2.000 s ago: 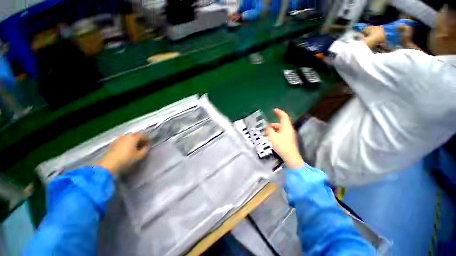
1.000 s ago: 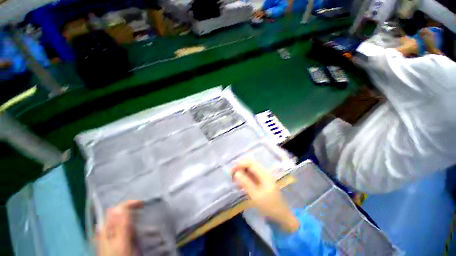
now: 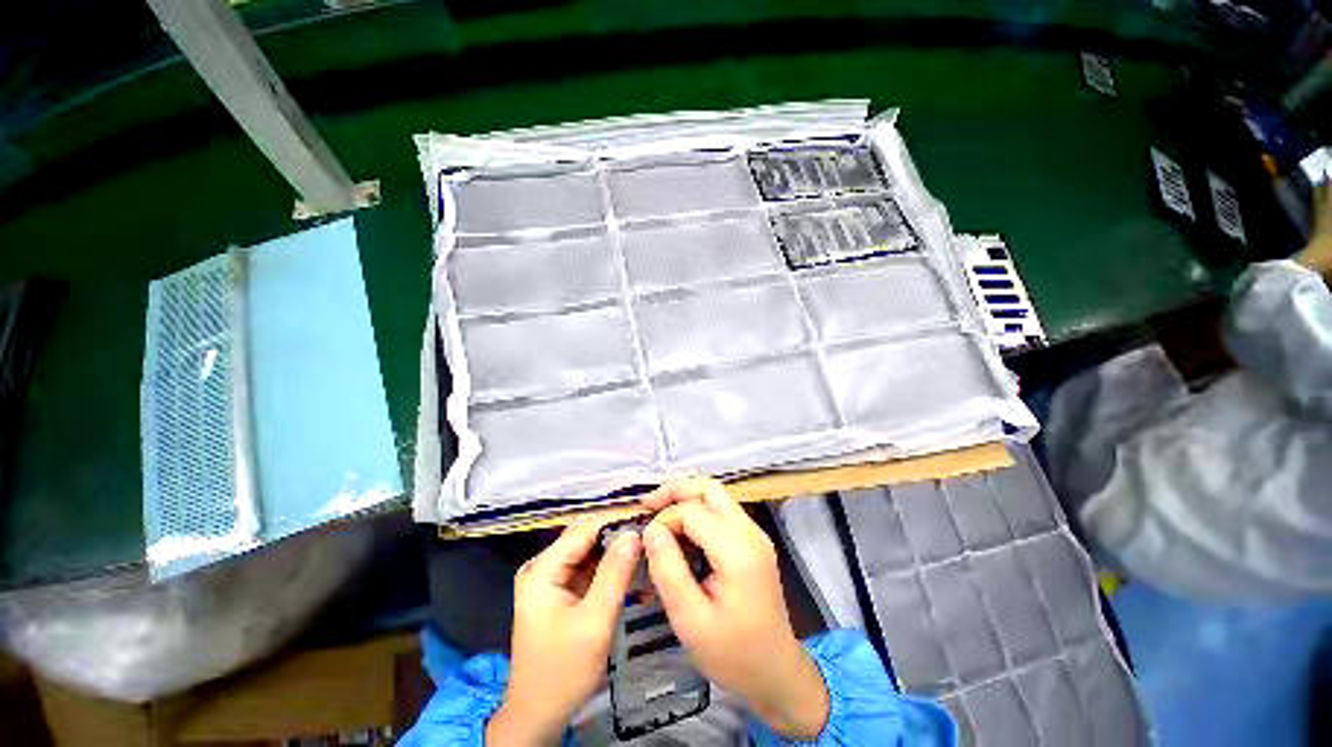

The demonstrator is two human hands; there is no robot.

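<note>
A dark slotted housing (image 3: 653, 674) is held upright just below the near edge of the tray. My left hand (image 3: 573, 613) grips its top end from the left, thumb and fingertips together. My right hand (image 3: 719, 591) meets it from the right, fingertips at the same end; whether something tiny is pinched there cannot be told. The large grey compartment tray (image 3: 716, 329) lies ahead, with whitish film overhanging its edges. Two slotted housings (image 3: 843, 231) lie in its far right pockets. A tan cardboard edge (image 3: 906, 474) shows under the tray.
A light-blue sheet with a perforated-looking strip (image 3: 314, 387) lies left of the tray, near a metal post (image 3: 263, 110). A white slotted plate (image 3: 1001, 292) is right of the tray. A grey grid tray (image 3: 986, 598) is lower right. A person's white sleeve (image 3: 1285, 314) is at right; cardboard boxes (image 3: 270, 693) are lower left.
My hands have come together at the near tray edge, around the upright housing. The view has turned left and down, showing more of the blue sheet.
</note>
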